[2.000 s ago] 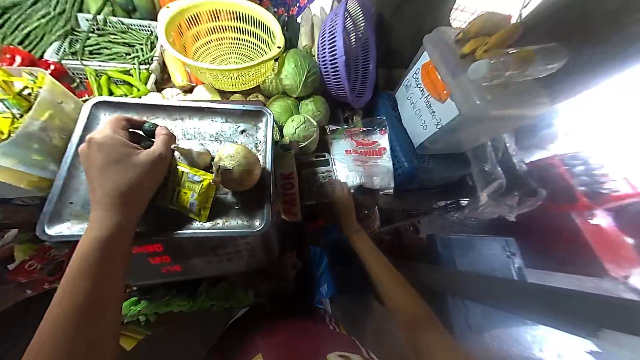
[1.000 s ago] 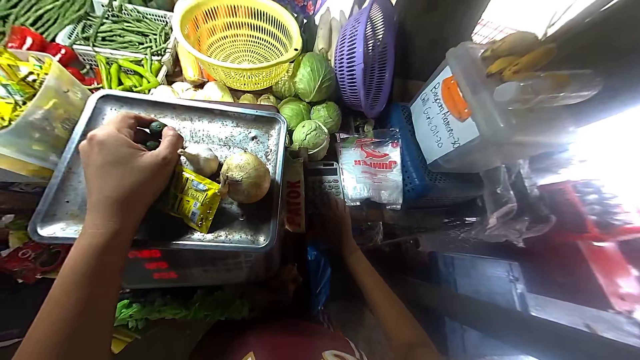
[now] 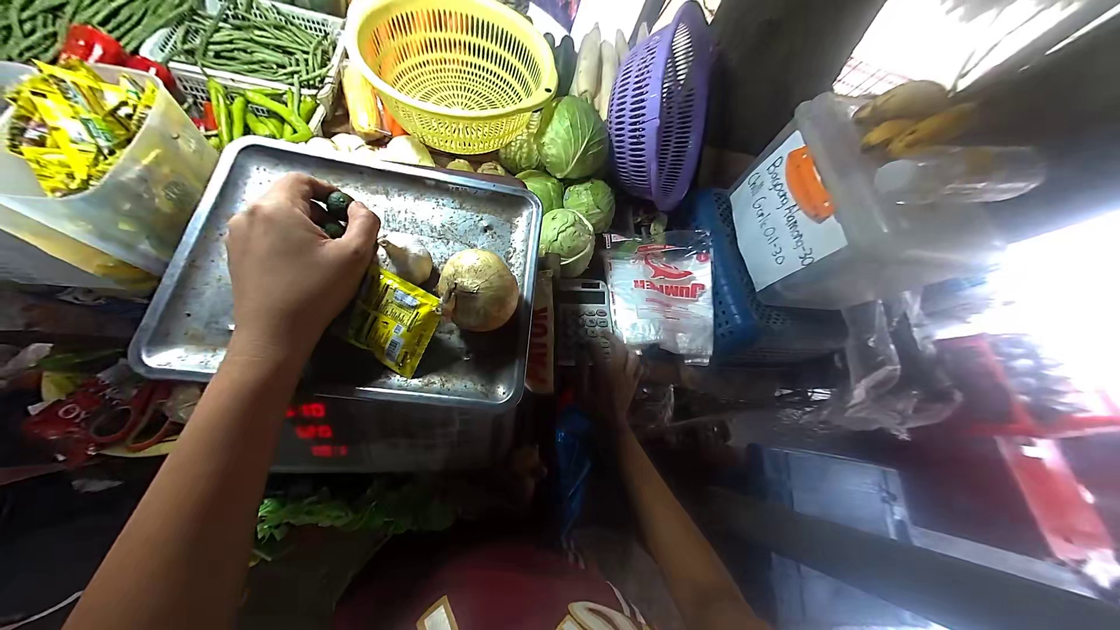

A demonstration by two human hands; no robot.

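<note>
My left hand [image 3: 302, 254] is closed on small dark green fruits, likely calamansi [image 3: 338, 205], over the metal tray [image 3: 472, 201] of a digital scale. Beside it on the tray lie a yellow seasoning sachet [image 3: 398, 322], a garlic bulb [image 3: 408, 257] and a large onion [image 3: 479, 290]. Red digits glow on the scale [image 3: 394, 437] below the tray. Right of the scale, my right hand [image 3: 615, 376] has its fingers at the lower keys of a calculator [image 3: 584, 313]; shadow hides part of that hand. A pack of plastic bags [image 3: 661, 293] lies beside the calculator.
Behind the tray stand a yellow basket [image 3: 451, 74], a purple basket [image 3: 658, 105], cabbages [image 3: 573, 138] and green beans [image 3: 262, 42]. A tub of sachets [image 3: 166, 175] is at the left. A labelled plastic container [image 3: 787, 219] stands at the right above a blue basket [image 3: 731, 289]. Red-handled scissors [image 3: 131, 420] lie lower left.
My left hand stays over the tray with the green fruits. My right hand remains by the calculator, its fingers shifted slightly. The view has moved a little.
</note>
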